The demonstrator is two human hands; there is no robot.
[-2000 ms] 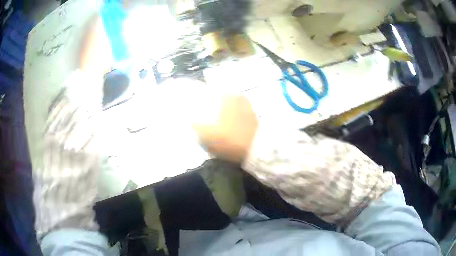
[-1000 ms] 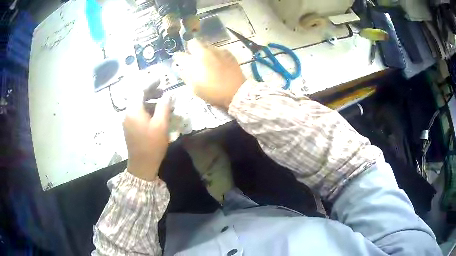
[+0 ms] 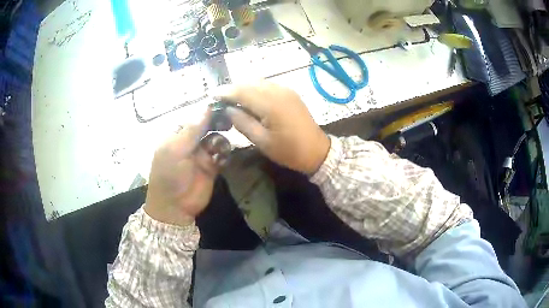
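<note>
My left hand [image 3: 183,171] is palm up over the table's front edge, with a round metal bobbin [image 3: 215,146] lying at its fingers. My right hand [image 3: 280,123] meets it from the right. Between the fingertips of both hands is a small dark round part [image 3: 219,117], perhaps a second bobbin; which hand grips it is hard to tell. Behind the hands, two round metal rotary hooks [image 3: 182,52] show in the bed opening. The brass tension knobs [image 3: 217,14] are above them. Any thread is too fine to see.
Blue-handled scissors [image 3: 339,73] lie on the white table [image 3: 72,120] right of my hands, blades pointing up-left. A yellow-green item [image 3: 455,41] lies at the right table edge. The cream machine head [image 3: 385,12] is at the top. A bright blue strip [image 3: 122,19] is at upper left.
My right hand has moved from the hook area down to my left hand. My left hand has turned palm up, showing the bobbin. The hooks are now uncovered.
</note>
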